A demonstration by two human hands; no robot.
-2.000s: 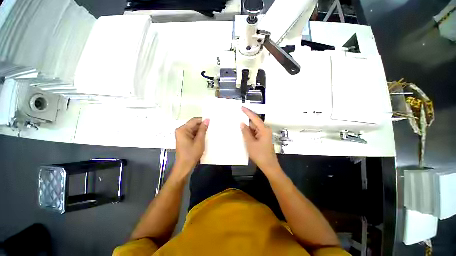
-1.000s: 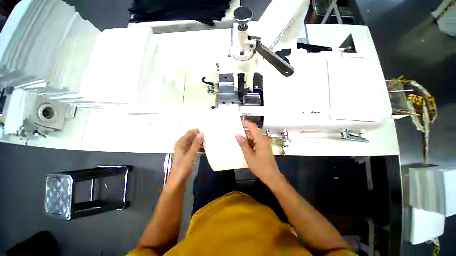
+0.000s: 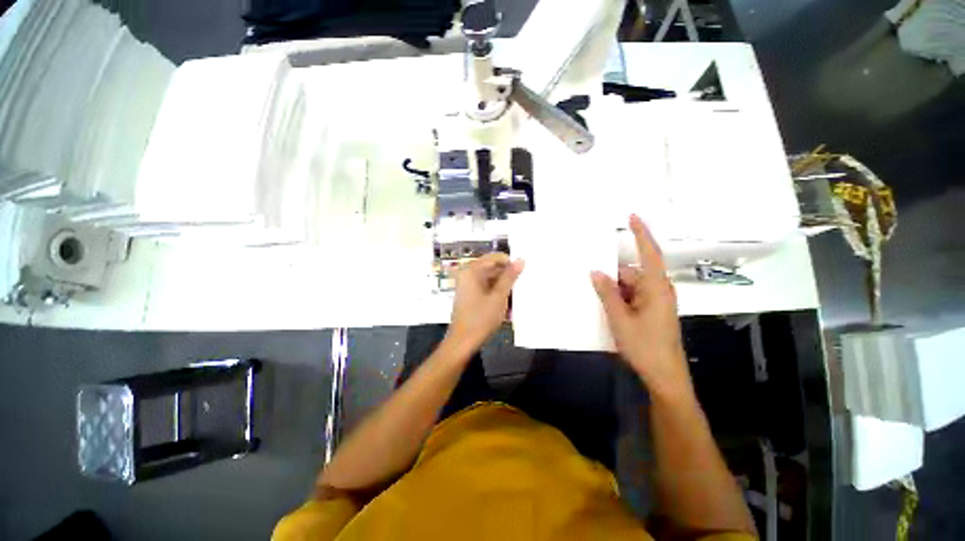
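A white fabric panel [image 3: 561, 285] lies at the table's near edge, just right of the needle area, its lower end over the edge. My left hand [image 3: 484, 299] pinches its left edge between thumb and fingers. My right hand [image 3: 645, 306] holds its right edge with the thumb, the index finger stretched forward. The white sewing machine [image 3: 489, 100] stands ahead with its grey lever [image 3: 552, 118] slanting right. The needle area [image 3: 460, 180] shows left of the panel; the silver metal block in front of it is uncovered.
A tall stack of white panels [image 3: 217, 143] stands at the table's left. A second machine part [image 3: 70, 249] is at far left. A stool [image 3: 106, 431] stands on the floor below. White bundles [image 3: 880, 393] are at right, and black fabric [image 3: 349, 19] lies behind.
Both hands have moved right with the panel, away from the needle area to the right side of the machine. The metal block beneath is now exposed.
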